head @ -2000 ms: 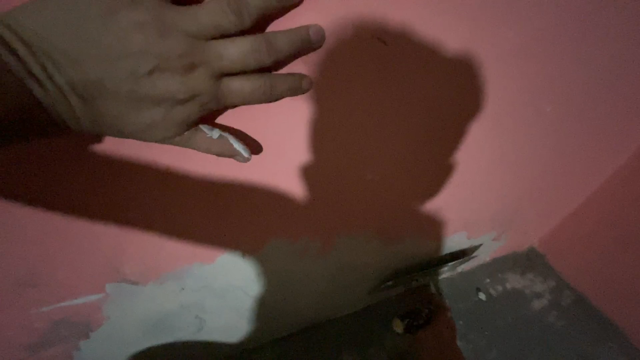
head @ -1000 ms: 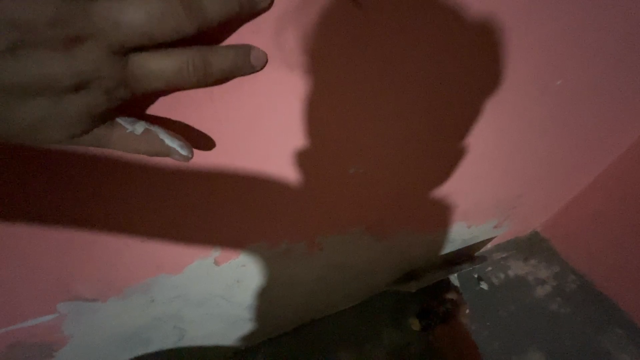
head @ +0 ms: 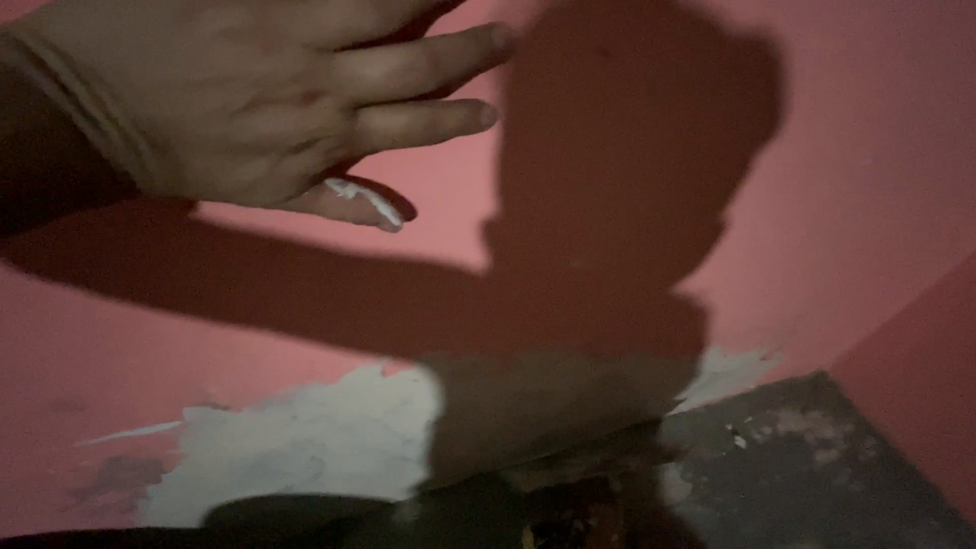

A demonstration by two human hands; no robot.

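Observation:
My left hand (head: 252, 107) reaches in from the left at the top. Its back faces me, and its spread fingers lie against or very close to the pink painted wall (head: 427, 183); nothing is held in it. White paste smears the lowest digit. Below, a rough-edged patch of whitish filler (head: 305, 442) runs along the foot of the wall, partly in shadow. My right hand cannot be made out.
A dark grey floor (head: 762, 465) with pale stains and small white crumbs meets the walls in a corner at the right. A dark, unclear object (head: 568, 526) lies low in the middle. Head and arm shadows cover much of the wall.
The thin, dark, blade-like shape seen along the foot of the wall in the earlier frames no longer shows. My left hand remains spread at the wall while the view has shifted.

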